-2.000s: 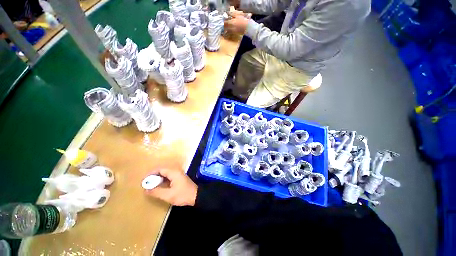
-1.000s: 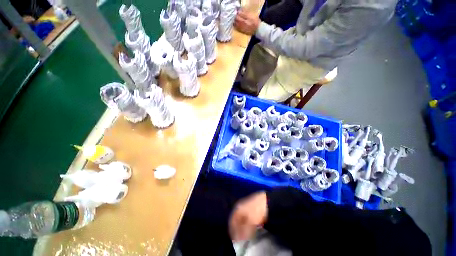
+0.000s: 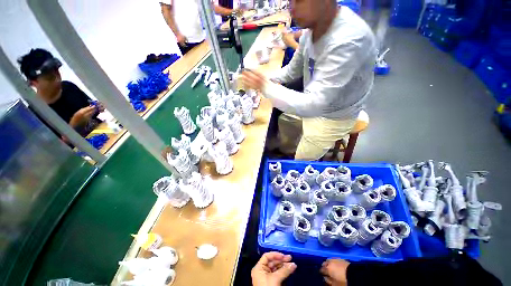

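My left hand is at the bottom edge, below the crate's near side, with its fingers bent and apart and nothing seen in it. My right hand, in a black sleeve, is just right of it, cut off by the lower edge; its fingers are curled and I cannot tell if it holds anything. A blue crate holds upright grey hollow shells. A small white bottle lies on the tan bench. White glue bottles and a yellow-tipped one lie left of it.
Several grey shells stand on the bench ahead. Long grey limb-like parts are piled right of the crate. A seated person in grey is ahead. Metal posts rise over the green belt. Another person sits across it.
The view has lifted towards the line. My right hand let go of the small white bottle on the bench and moved to the crate's near side. My left hand has come into view.
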